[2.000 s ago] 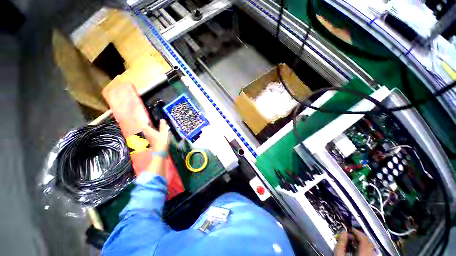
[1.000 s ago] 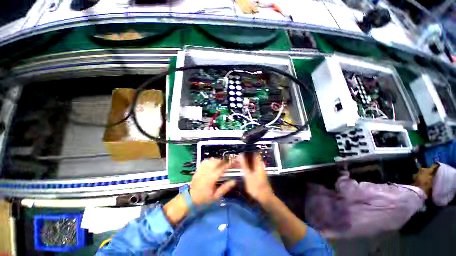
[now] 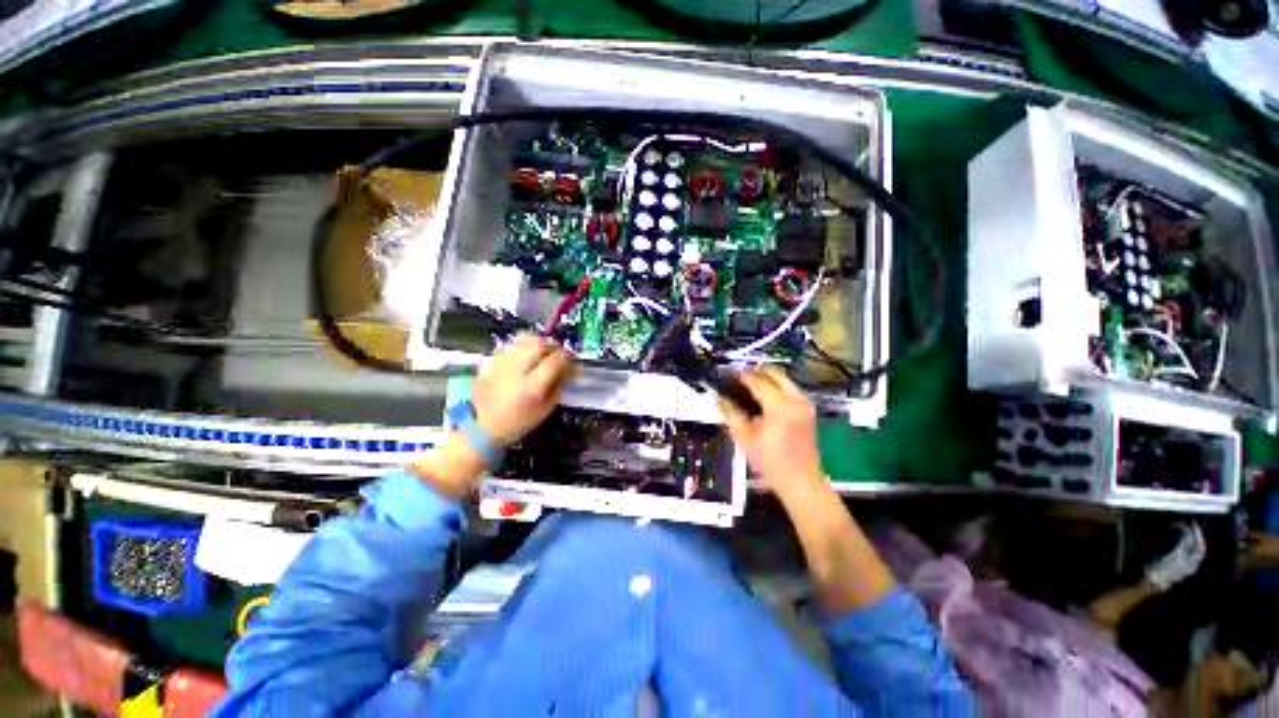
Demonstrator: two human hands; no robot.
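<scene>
A large grey-white housing [image 3: 673,397] lies open in front of me, with a green circuit board [image 3: 603,232] and round silver-white capacitors inside. A thin black loop [image 3: 330,267] lies over it, wider than the housing. A dark bunched part of it is at the near rim. My left hand [image 3: 519,393] is at the near rim, left of centre, fingers bent together; whether it holds anything is unclear. My right hand [image 3: 776,421] pinches a dark piece at the near rim, right of the bunched part. The lower wiring compartment [image 3: 610,502] sits between my forearms, dark inside.
A second housing [image 3: 1017,253] stands at the right. A cardboard box [image 3: 348,281] with whitish contents is at the left. At the lower left are a blue parts bin [image 3: 147,567], white papers [image 3: 253,550] and a red-orange pad [image 3: 70,656]. A coworker's pinkish sleeve [image 3: 1010,617] is at the lower right.
The view has swung from the side bench to the housing and moved closer. Both hands have moved from over the lower compartment to the housing's near rim, farther apart.
</scene>
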